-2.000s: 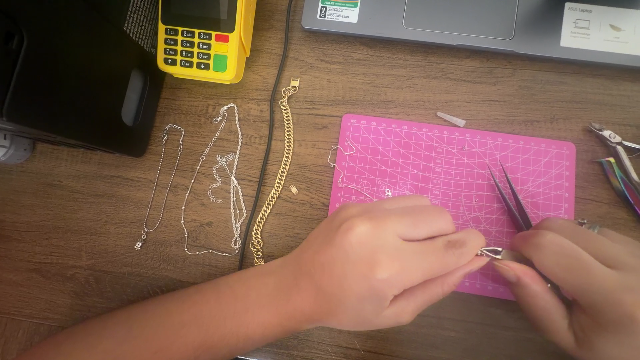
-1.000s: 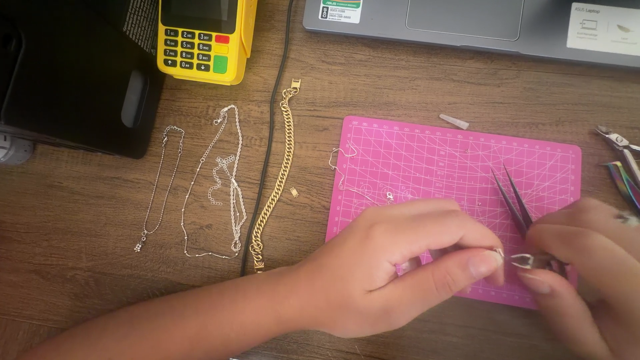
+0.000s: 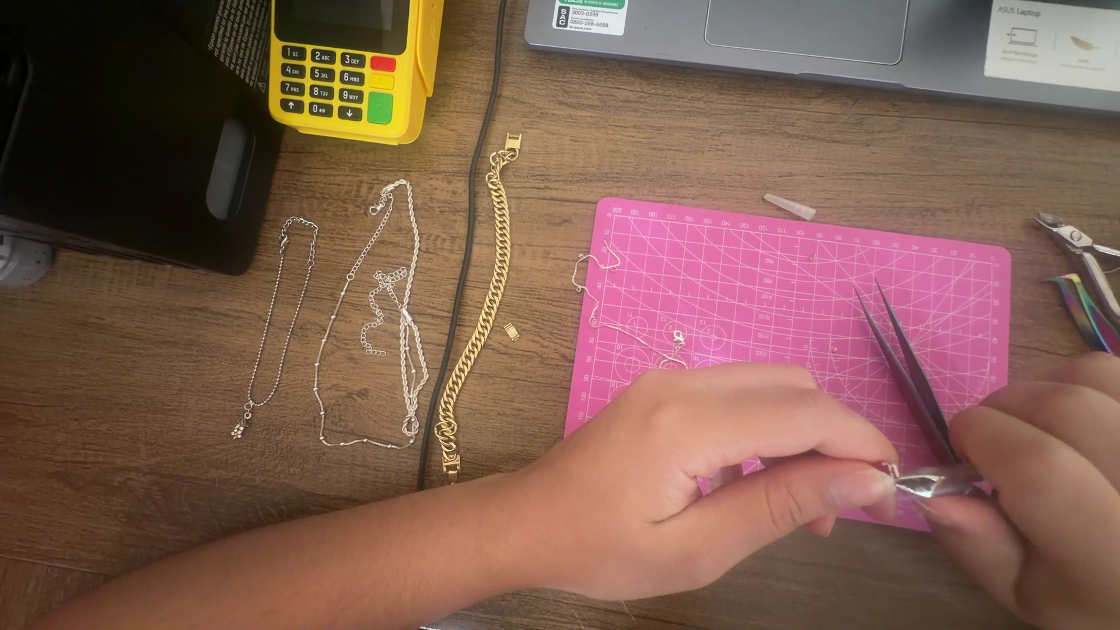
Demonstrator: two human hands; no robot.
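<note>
Over the lower part of a pink cutting mat (image 3: pixel 744 262), my left hand (image 3: pixel 717 481) pinches a tiny metal jewelry piece (image 3: pixel 890 468) between thumb and forefinger. My right hand (image 3: pixel 1041 472) grips small pliers or cutters (image 3: pixel 936 481); their silver jaws meet that piece at the left fingertips. Dark pointed tweezers (image 3: pixel 910 376) extend up and left from beside the right hand, tips apart over the mat; whether the hand holds them too is unclear. A thin silver chain with a clasp (image 3: pixel 678 337) lies across the mat's left side and partly off its edge.
Left of the mat lie a gold curb chain (image 3: pixel 500 254), a small gold link (image 3: pixel 512 332), a black cable (image 3: pixel 477 166) and silver necklaces (image 3: pixel 411 324). A yellow card terminal (image 3: pixel 350 127), a laptop (image 3: pixel 639 54) and a black device (image 3: pixel 131 175) stand behind. More pliers (image 3: pixel 1085 249) lie at right.
One second ago the plier jaws were slightly apart from my left fingertips; now they meet the small piece there. The chains and the mat have not plainly moved.
</note>
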